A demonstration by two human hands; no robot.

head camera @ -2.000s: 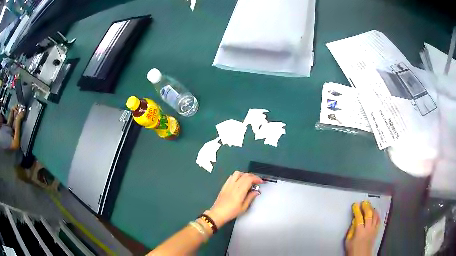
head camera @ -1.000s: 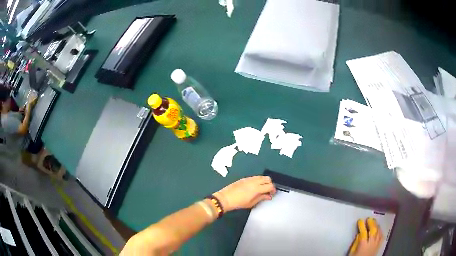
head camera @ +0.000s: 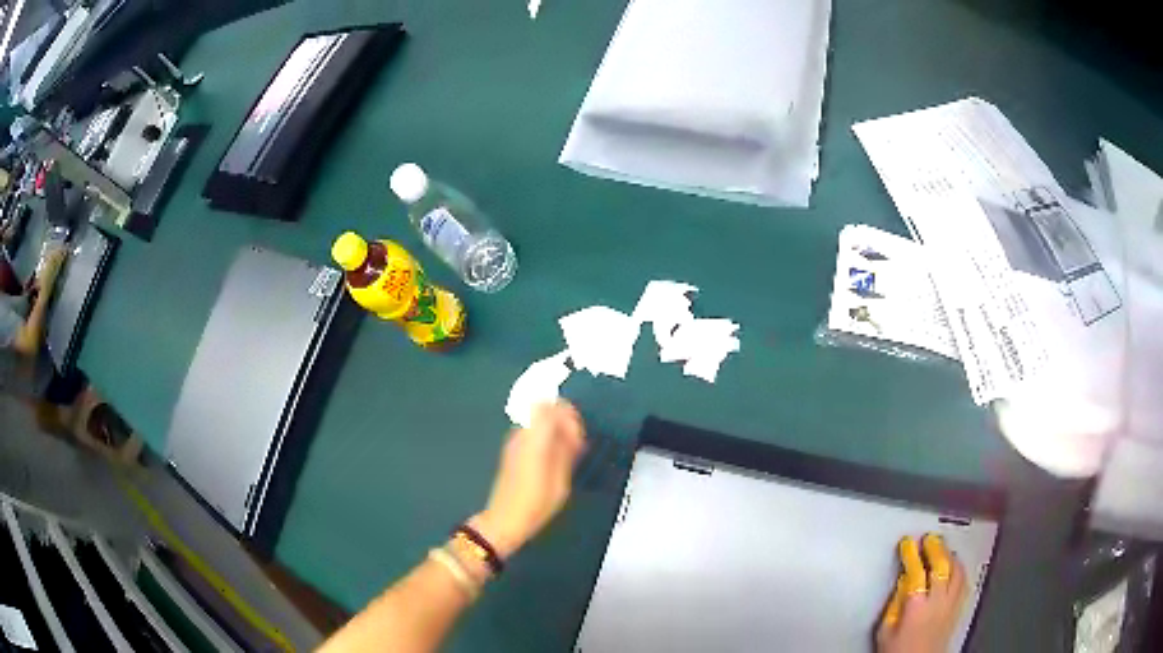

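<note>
A closed unit [head camera: 765, 549] with a flat grey cover and black edges lies at the lower right, cut off by the picture's bottom. My right hand [head camera: 925, 597], with yellow finger cots, rests on the cover's right part, fingers slightly apart. My left hand [head camera: 542, 462] is off the unit, to its left, at the lower end of the torn white wipes [head camera: 599, 341]. It is blurred, so I cannot tell whether it pinches a wipe. A yellow-labelled bottle [head camera: 402, 291] and a clear bottle [head camera: 455, 230] stand farther left.
Another closed unit [head camera: 249, 383] lies at left, with a dark stack [head camera: 300, 117] beyond it. White foam sleeves [head camera: 714, 96] lie at the far side. Instruction sheets [head camera: 969, 230] and a bagged booklet [head camera: 889, 291] lie at right. Another person's arm [head camera: 41, 304] shows at the left edge.
My left hand has left the unit's upper left corner and moved left to the wipes. My right hand stays on the cover. The view has shifted slightly.
</note>
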